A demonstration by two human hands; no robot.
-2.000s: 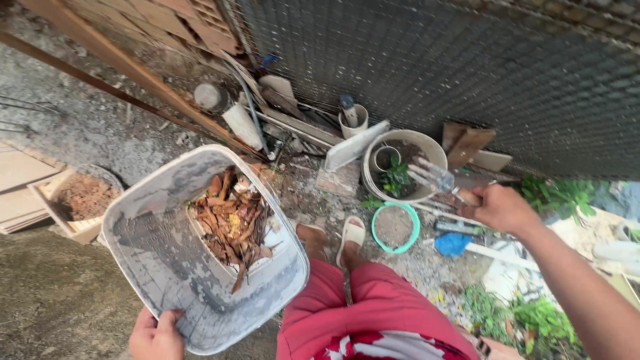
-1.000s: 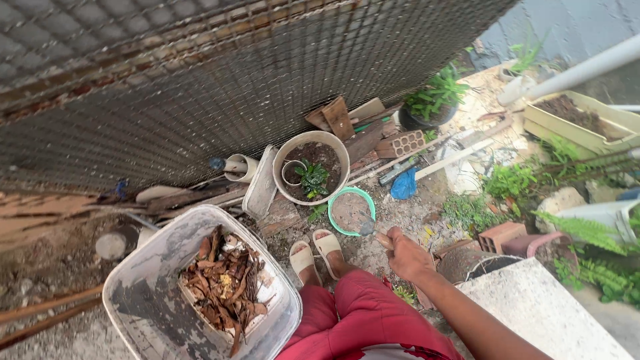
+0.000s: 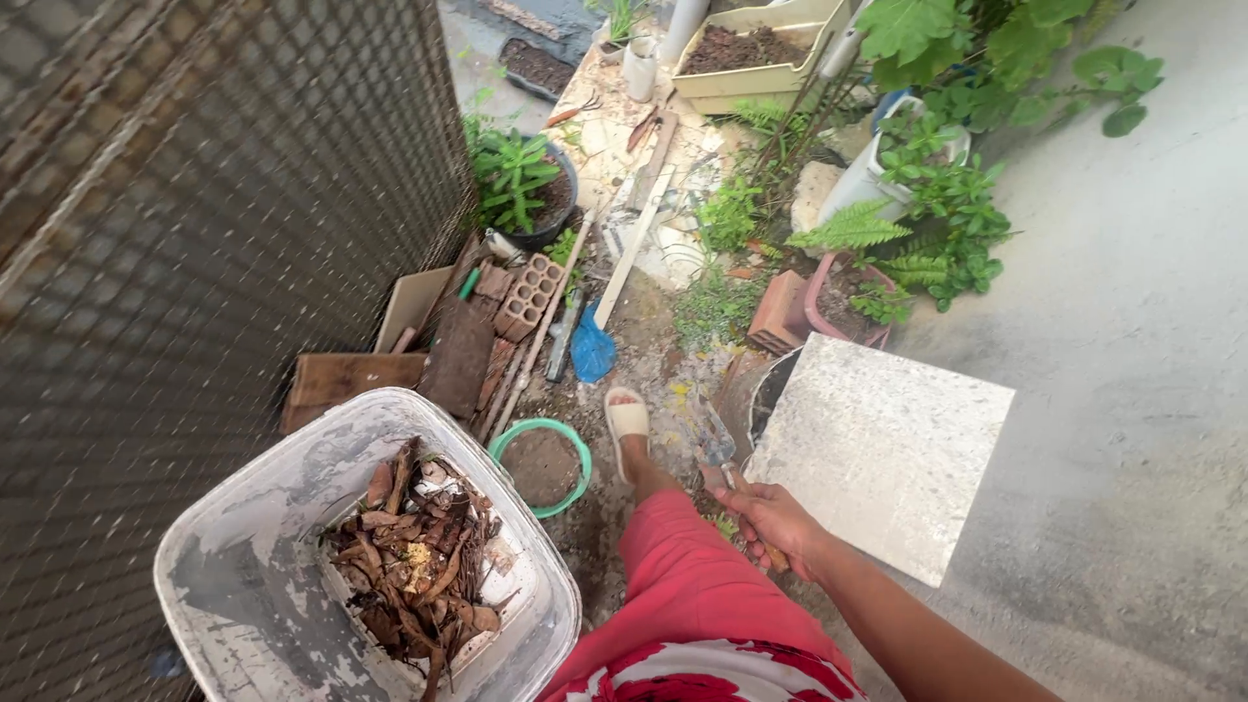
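My right hand (image 3: pixel 775 526) is closed around the wooden handle of a small garden hand tool (image 3: pixel 715 441), whose metal end points up and away, beside a pale square tile (image 3: pixel 892 453). The tile lies over a round container (image 3: pixel 765 390). At the lower left is a white plastic bucket (image 3: pixel 249 595), paint-stained inside, with dry brown leaves (image 3: pixel 414 561) at its bottom. My left hand is out of view. Right of the bucket, a green-rimmed round sieve or dish (image 3: pixel 588 466) sits on the ground near my sandalled foot.
A metal mesh fence (image 3: pixel 244 214) runs along the left. Boards, a hollow brick (image 3: pixel 527 297), a blue plastic bag (image 3: pixel 592 346) and a white strip (image 3: pixel 634 249) lie ahead. Potted plants (image 3: pixel 517 180), a cream planter (image 3: pixel 746 93) and a pink pot (image 3: pixel 843 302) stand farther off, near a wall.
The view has swung far to the right along the fence. The hand tool, earlier over the green-rimmed round thing, is now beside the tile. My left hand, seen on the bucket's rim two seconds ago, is out of view.
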